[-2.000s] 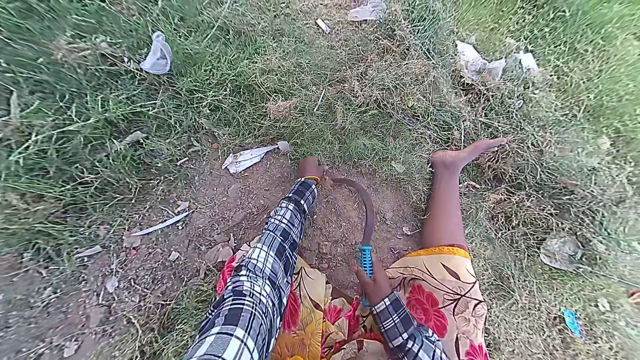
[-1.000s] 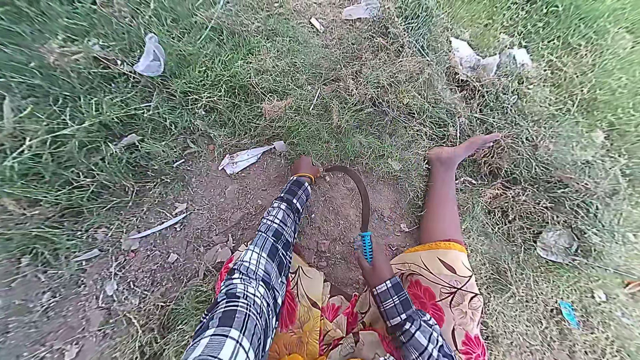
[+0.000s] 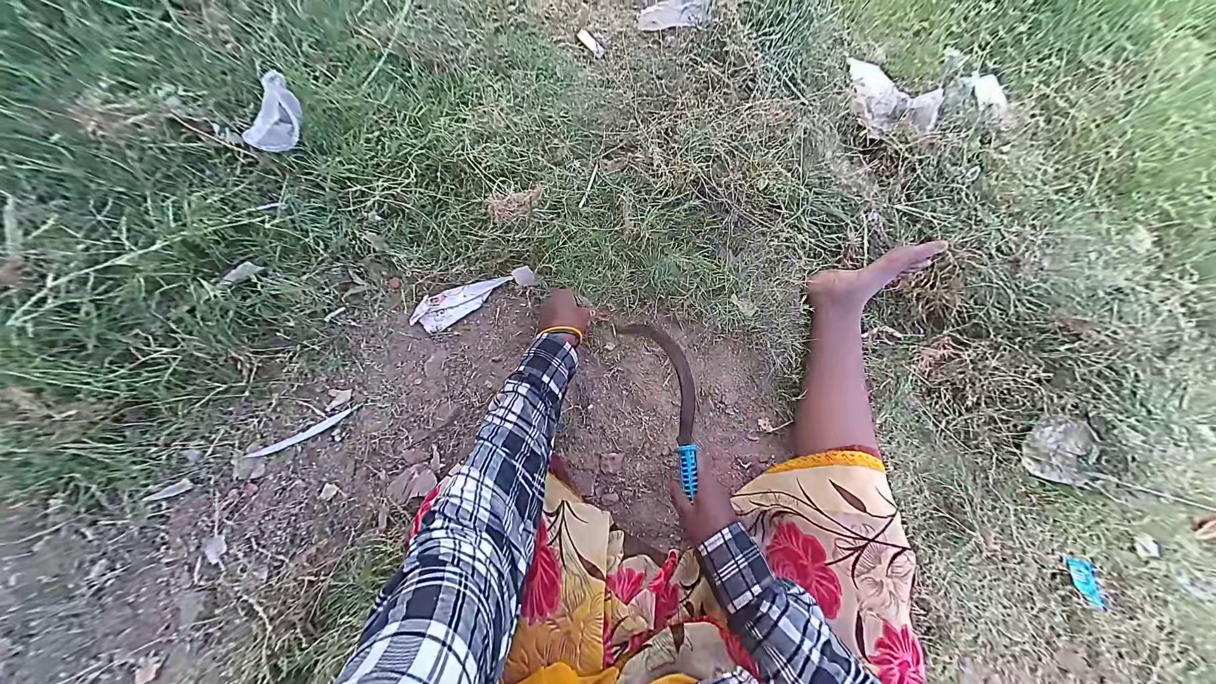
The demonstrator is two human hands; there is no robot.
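My right hand (image 3: 705, 505) is closed around the blue handle of a sickle (image 3: 683, 385), just above my floral skirt. The dark curved blade arcs up and to the left over bare soil, its tip close to my left hand. My left hand (image 3: 564, 312) is at the edge of the grass (image 3: 646, 252), with a yellow bangle on the wrist; its fingers are bunched low at the ground, and whether they grip any grass cannot be seen.
A crumpled white wrapper (image 3: 456, 304) lies left of my left hand. My bare foot (image 3: 879, 274) rests on the grass at the right. Plastic scraps (image 3: 275, 114) and a blue wrapper (image 3: 1084, 581) lie about, with a pale strip (image 3: 304, 431) on the soil.
My left hand has shifted slightly left and the sickle's blade tip now lies a little apart from it. The right hand stays on the handle.
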